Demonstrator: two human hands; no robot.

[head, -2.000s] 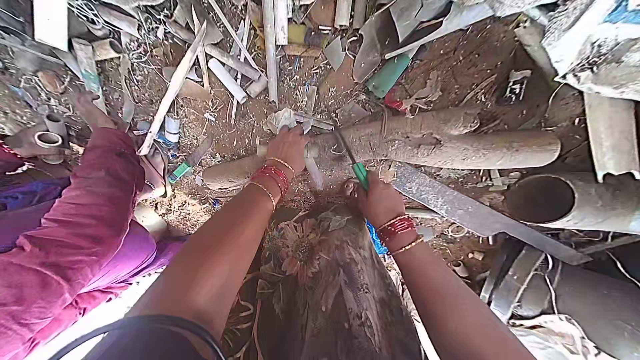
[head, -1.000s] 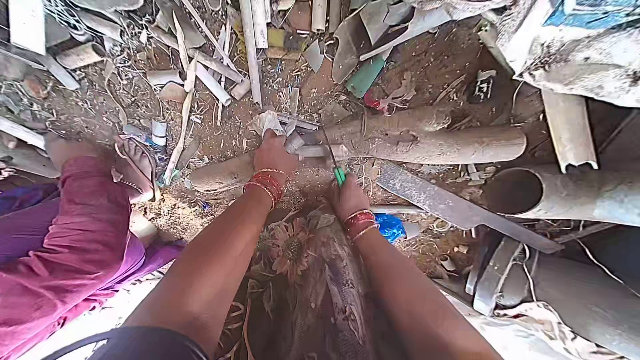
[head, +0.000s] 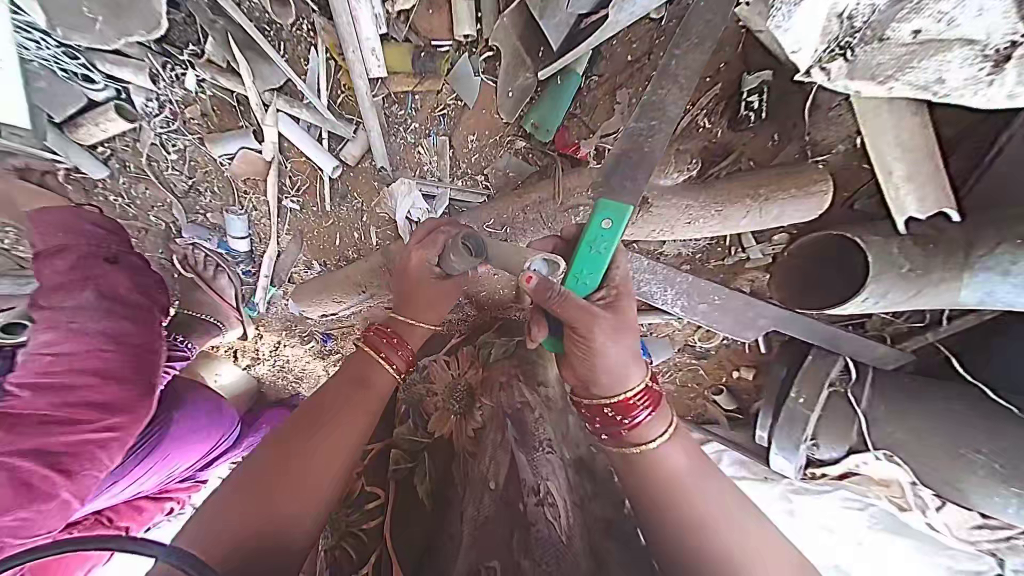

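My left hand (head: pixel 432 268) is closed around a grey plastic pipe fitting (head: pixel 512 258), with one round mouth by my left fingers and another toward my right hand. My right hand (head: pixel 588 320) grips the green handle (head: pixel 594 248) of a large knife, or possibly a saw. Its broad dark blade (head: pixel 660 104) points up and away; whether its edge has teeth is unclear. My right thumb, with red nail polish, rests at the fitting's right mouth. Under both hands a thick wooden log (head: pixel 736 200) lies across the ground. A scrap of white plastic (head: pixel 406 204) lies just beyond my left hand.
A long flat metal blade (head: pixel 720 308) lies right of my hands, near a wide pipe (head: pixel 904 268). Pipe offcuts (head: pixel 308 144) and scraps litter the soil ahead. A white sack (head: pixel 936 48) stands at upper right. At left sits another person in a maroon sleeve (head: pixel 88 352), one sandalled foot (head: pixel 210 284) showing.
The green-handled tool's blade, earlier across the pipe piece, now points up and away from it. The fitting's right mouth now faces up toward the view, with my right thumb at it.
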